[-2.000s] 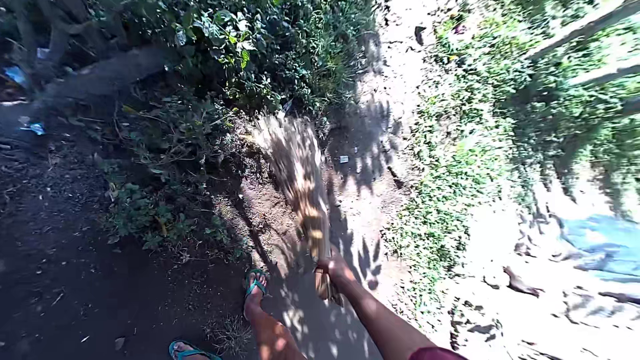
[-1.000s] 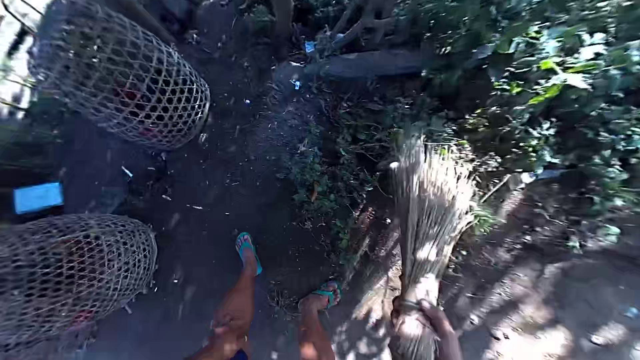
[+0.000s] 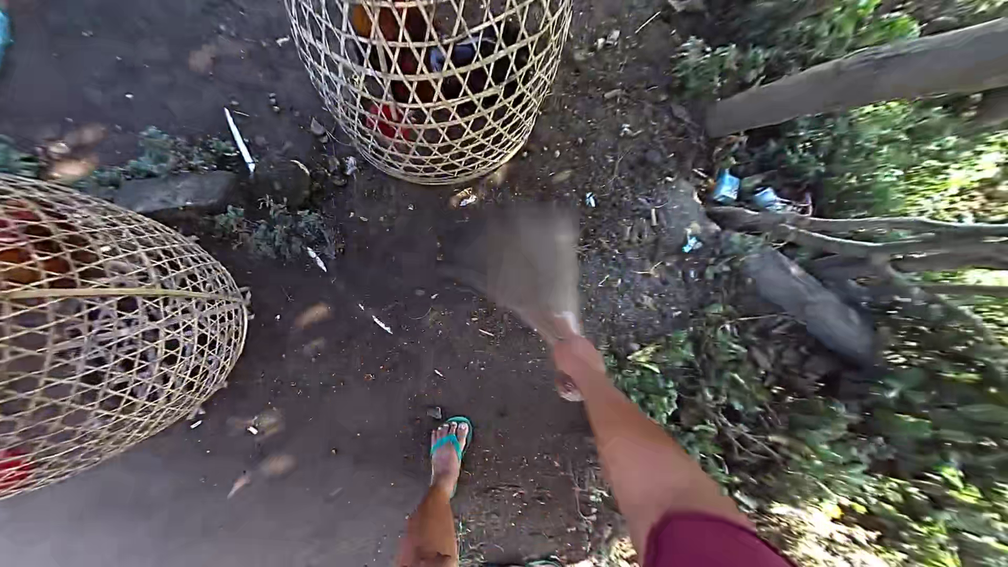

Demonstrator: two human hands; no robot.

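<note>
My right hand (image 3: 577, 358) grips the bound handle end of a straw-like hand broom (image 3: 531, 256), right of the middle of the view. The broom's fanned bristles are blurred and spread up and to the left over dark packed soil (image 3: 425, 339). Small bits of litter and leaves lie on the soil around the broom, among them a thin pale scrap (image 3: 382, 324) to its left. My right arm reaches in from the lower right, in a maroon sleeve. My left hand is not in view.
A woven bamboo cage (image 3: 441, 150) with a bird inside stands beyond the broom; another bamboo cage (image 3: 126, 335) is at the left. Stones, a fallen log (image 3: 811, 303), branches and leafy plants edge the right side. My foot in a teal flip-flop (image 3: 450, 445) stands below.
The view has swung far round from the plants and sunlit path toward the bamboo cages. The broom, still in my right hand, is now over the dark soil near them.
</note>
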